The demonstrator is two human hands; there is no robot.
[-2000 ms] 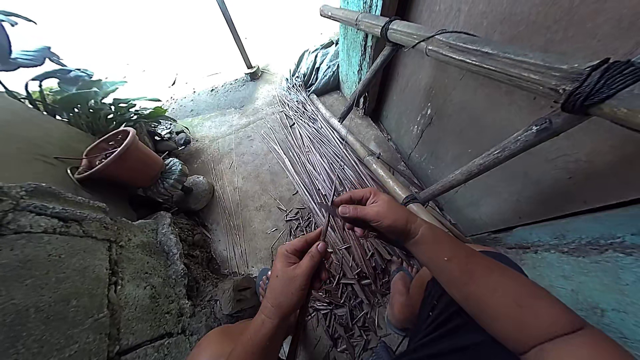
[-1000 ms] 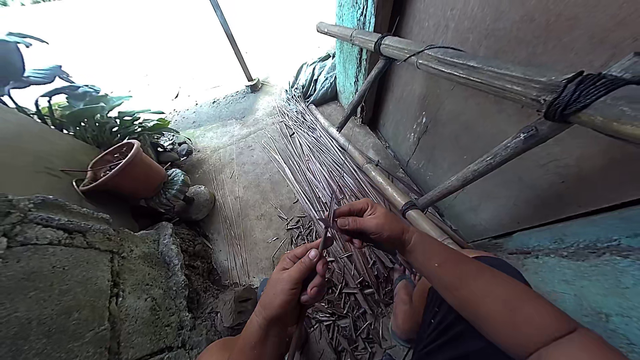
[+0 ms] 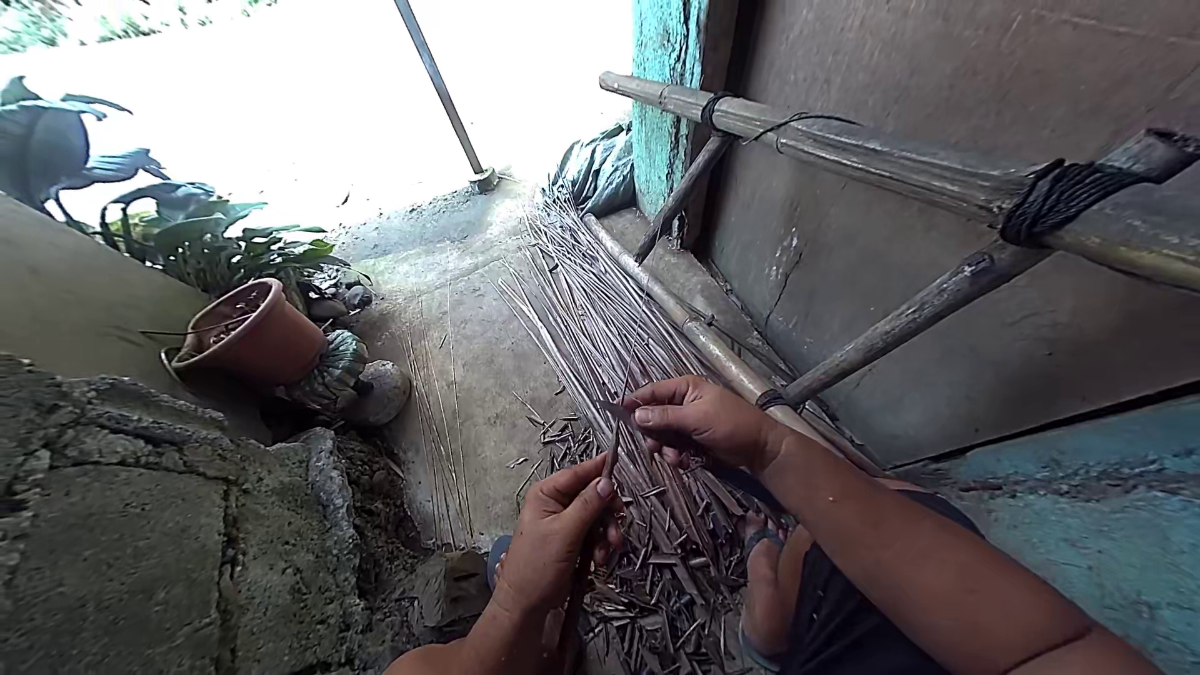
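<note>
My left hand (image 3: 564, 525) is closed around a thin brown plant stalk (image 3: 611, 461), whose lower part runs down below the fist. Just to the upper right, my right hand (image 3: 698, 422) grips a small knife, its pointed blade (image 3: 614, 411) lying across the stalk's upper end. Most of the knife's handle is hidden by the fingers. Under both hands a large heap of long thin stalks (image 3: 595, 309) stretches away over the concrete floor. Short cut pieces (image 3: 656, 600) lie scattered between my feet.
Bamboo poles lashed with black cord (image 3: 872, 169) stand along the wall on the right. A clay flowerpot (image 3: 272, 337) and round stones are at left, beside a rough concrete block (image 3: 122, 544). Several thin strips (image 3: 441, 422) lie on the floor. A metal post (image 3: 441, 89) stands ahead.
The knife blade has tilted from near upright to pointing left across the stalk. Both hands remain close together, holding the same things.
</note>
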